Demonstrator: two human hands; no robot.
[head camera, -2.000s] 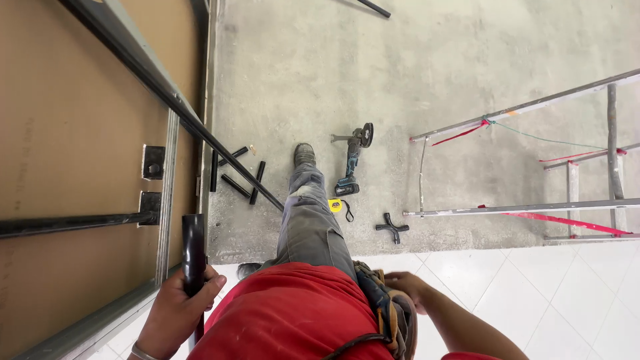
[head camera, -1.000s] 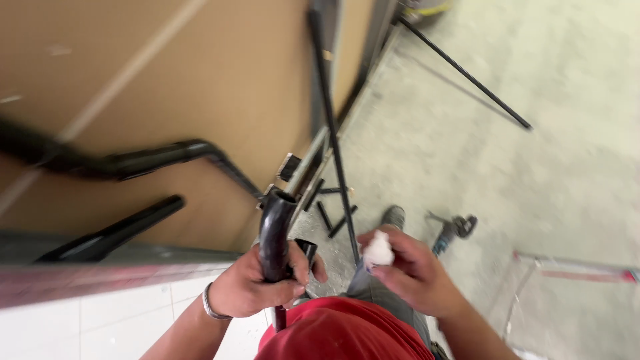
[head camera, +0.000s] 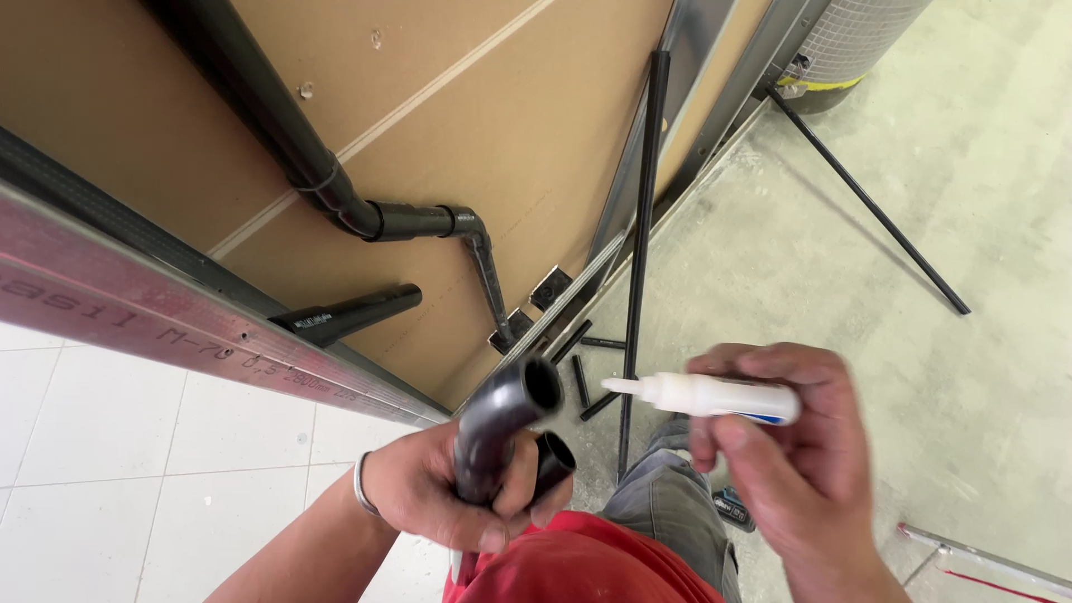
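Observation:
My left hand (head camera: 469, 494) is closed around a black plastic pipe elbow (head camera: 494, 419), whose open end points up and to the right. A second, smaller black pipe end (head camera: 553, 465) shows between the fingers of that same hand. To the right, my right hand (head camera: 787, 452) holds a small white plastic bottle (head camera: 712, 397) between thumb and fingers. Its narrow nozzle points left, towards the elbow, and does not touch it. What the bottle contains cannot be told.
A metal stud (head camera: 209, 335) crosses at left, beside black drain pipe (head camera: 410, 222) along the board wall. A long black pipe (head camera: 645, 209) leans near my legs. Short pipe pieces (head camera: 581, 381), a power tool's battery (head camera: 734, 508) and a ladder rail (head camera: 988, 557) lie lower down.
The right hand, at my waist two seconds ago, is now raised in front of me with the white bottle. The left hand has kept hold of black pipe. The view has swung towards the wall.

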